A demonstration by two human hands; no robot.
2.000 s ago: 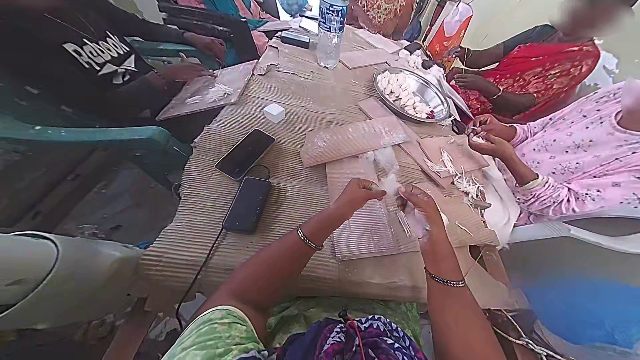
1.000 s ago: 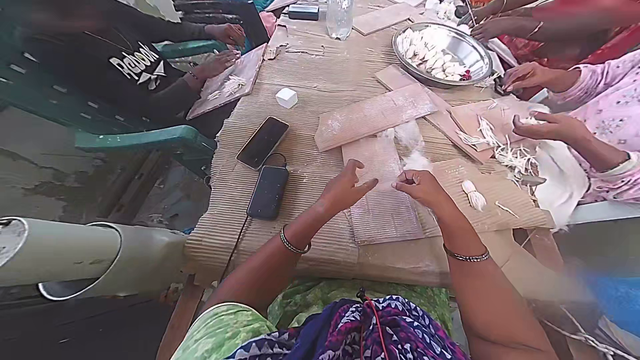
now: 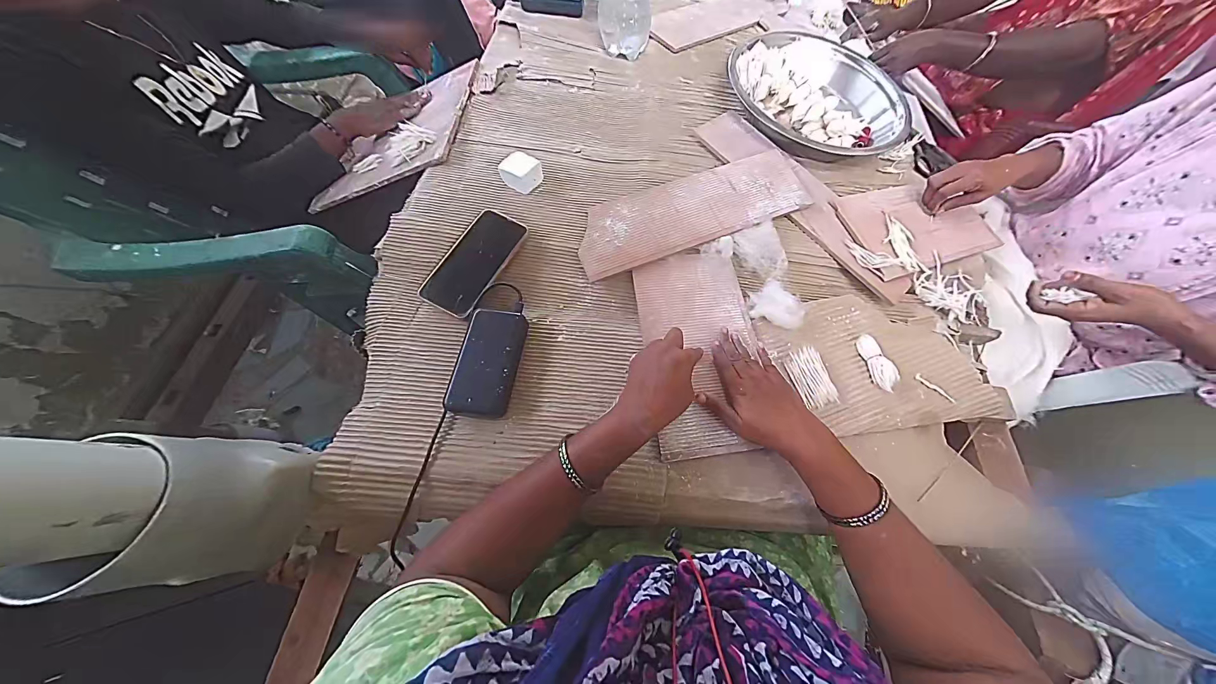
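My right hand (image 3: 757, 394) lies flat, palm down, on a pinkish ridged board (image 3: 692, 302) in front of me. Beside it my left hand (image 3: 660, 380) is over the board's left edge with its fingers curled; whether it holds anything is hidden. A second board (image 3: 698, 217) lies slanted across the far end of the first. White cotton fluff (image 3: 777, 304) rests just past my right hand. To the right, a row of thin white cotton wicks (image 3: 810, 376) and a tied white bundle (image 3: 877, 364) lie on corrugated cardboard (image 3: 912, 389).
A phone (image 3: 473, 263), a cabled power bank (image 3: 486, 363) and a white cube (image 3: 521, 172) lie left. Beyond are a steel bowl (image 3: 888, 104) of white pieces and a plastic bottle (image 3: 624, 27). Co-workers' hands (image 3: 969, 182) work at the right, another person's hand (image 3: 380, 116) at the upper left.
Two seconds ago both my hands held cotton fluff above the board; one second ago they were raised apart. Now they are down on the board. The view has shifted.
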